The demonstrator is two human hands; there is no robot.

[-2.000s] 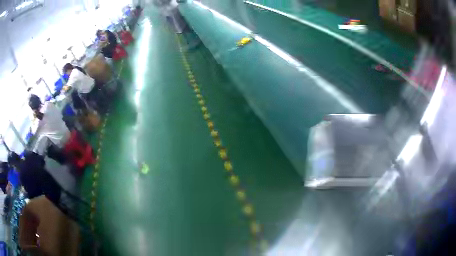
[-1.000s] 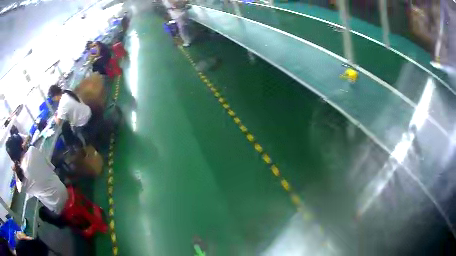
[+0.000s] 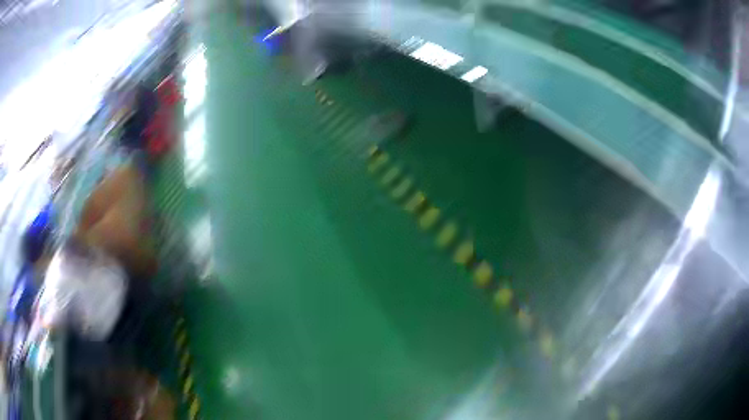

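Neither of my hands can be seen in this frame. A large, pale, shiny, translucent thing (image 3: pixel 657 287) fills the lower right, strongly blurred, with a bright streak along it. It looks like clear plastic, but I cannot tell what it is or what holds it. The green-topped line bench (image 3: pixel 575 107) runs across the upper right, and its near edge passes behind the shiny thing.
The green floor aisle (image 3: pixel 279 246) runs ahead, with a yellow-black tape line (image 3: pixel 427 215) on its right and another at left. Blurred seated people (image 3: pixel 86 295) and brown boxes (image 3: pixel 119 209) line the left. A blurred person (image 3: pixel 310 41) stands ahead near the bench end.
The view has moved forward along the aisle and turned. The bench now lies higher at the right, and the yellow thing on it is no longer seen. The person ahead looks nearer.
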